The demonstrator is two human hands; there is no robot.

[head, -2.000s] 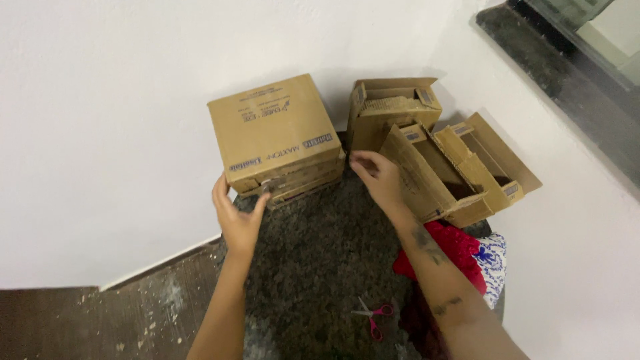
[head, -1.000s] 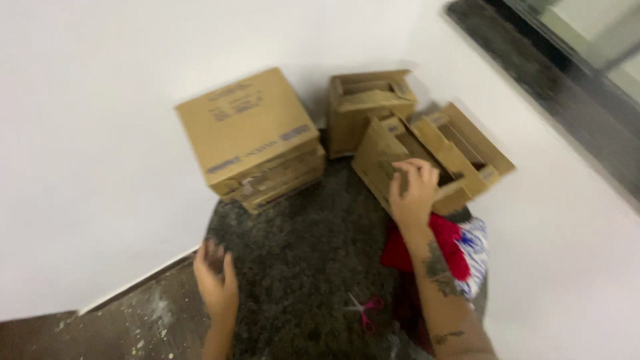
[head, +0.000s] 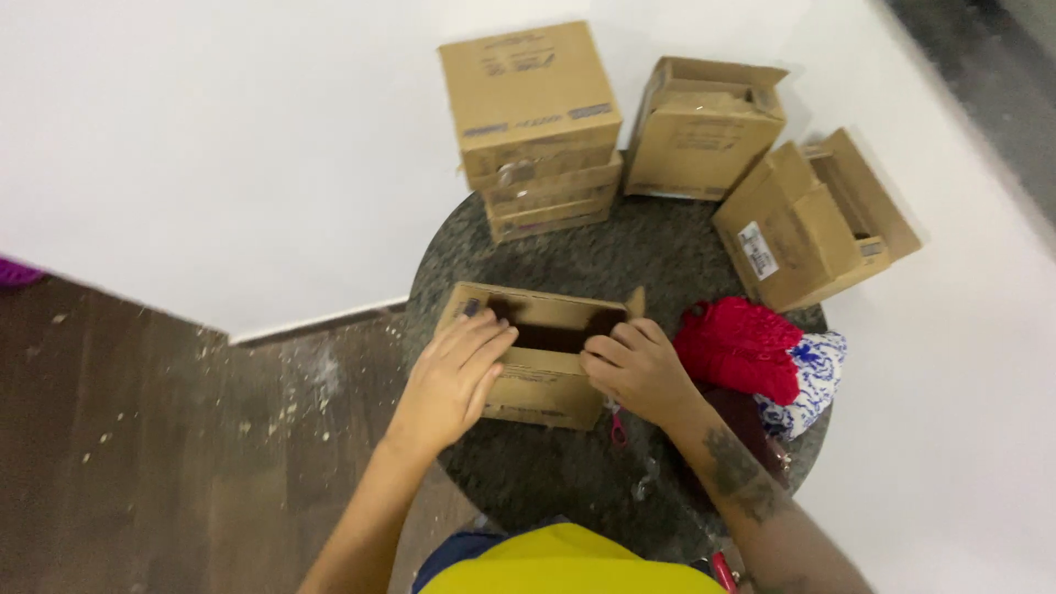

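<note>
An opened cardboard box (head: 544, 388) stands on the round dark stone table (head: 528, 478), its long top opening facing up. My left hand (head: 464, 371) lies over the box's left end, fingers at the rim. At the right end, my right hand (head: 635, 367) has its fingers curled over the edge beside a raised small flap. Pink-handled scissors (head: 618, 429) lie by the box's right side, their blades mostly hidden. Behind are stacked closed cardboard boxes (head: 536, 99) and two opened boxes, one upright (head: 697, 148) and one angled (head: 796, 231).
Red cloth (head: 742, 346) and blue-and-white patterned cloth (head: 813, 384) lie at the table's right, beside a dark maroon item (head: 734, 429). White walls rise behind and to the right. Wood flooring (head: 247, 462) with scattered debris lies at the left. A red object (head: 724, 572) is near my yellow top.
One of the opened boxes from the right group is now in front of me, between both hands. My right hand, over that group a second ago, has come down with it. The view has shifted.
</note>
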